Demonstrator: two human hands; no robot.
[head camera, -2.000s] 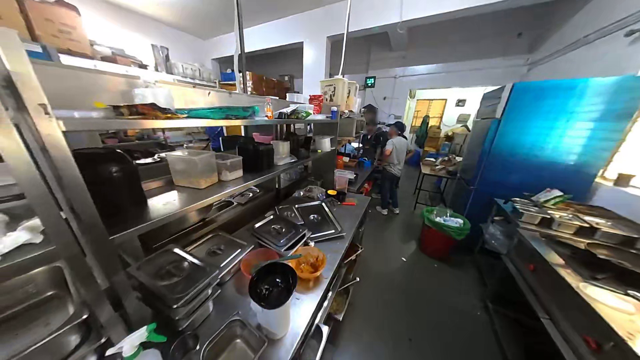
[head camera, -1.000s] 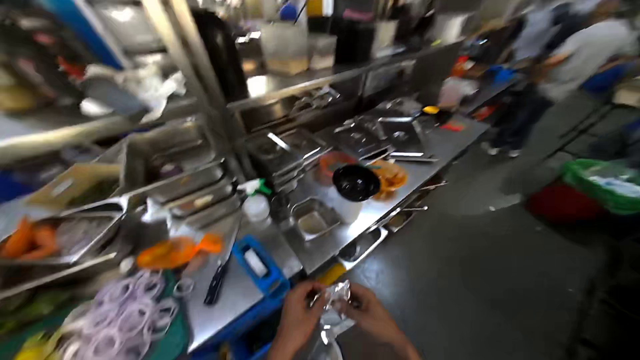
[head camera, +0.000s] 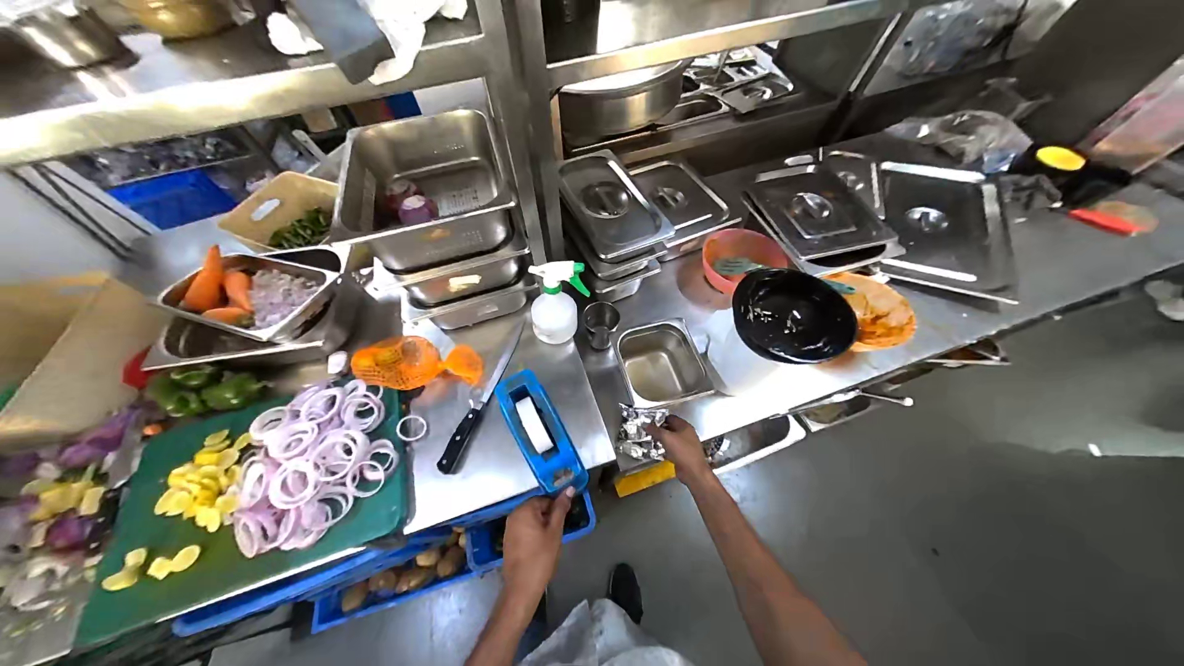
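Crumpled aluminium foil (head camera: 641, 432) is in my right hand (head camera: 678, 444), at the counter's front edge just below a small empty steel pan (head camera: 660, 363). My left hand (head camera: 539, 532) is at the near end of a blue mandoline slicer (head camera: 541, 430), its fingertips touching or very near it; whether they grip it I cannot tell. Left of the slicer lies a knife with a black handle (head camera: 460, 440). Sliced onion rings (head camera: 310, 458) and yellow slices (head camera: 201, 481) cover a green cutting board (head camera: 370, 518). An orange net bag (head camera: 398, 363) rests behind the knife.
A spray bottle (head camera: 554, 314) and steel cup (head camera: 601, 324) stand behind the slicer. To the right are a black bowl (head camera: 795, 315), a red bowl (head camera: 740, 254) and lidded steel pans (head camera: 814, 211). Steel trays with carrots (head camera: 211, 282) stand at left. Blue crates (head camera: 370, 592) sit below the counter.
The view has swung down and left onto the counter. My hands were together at the foil; now they are apart, the foil in my right hand and my left hand by the slicer.
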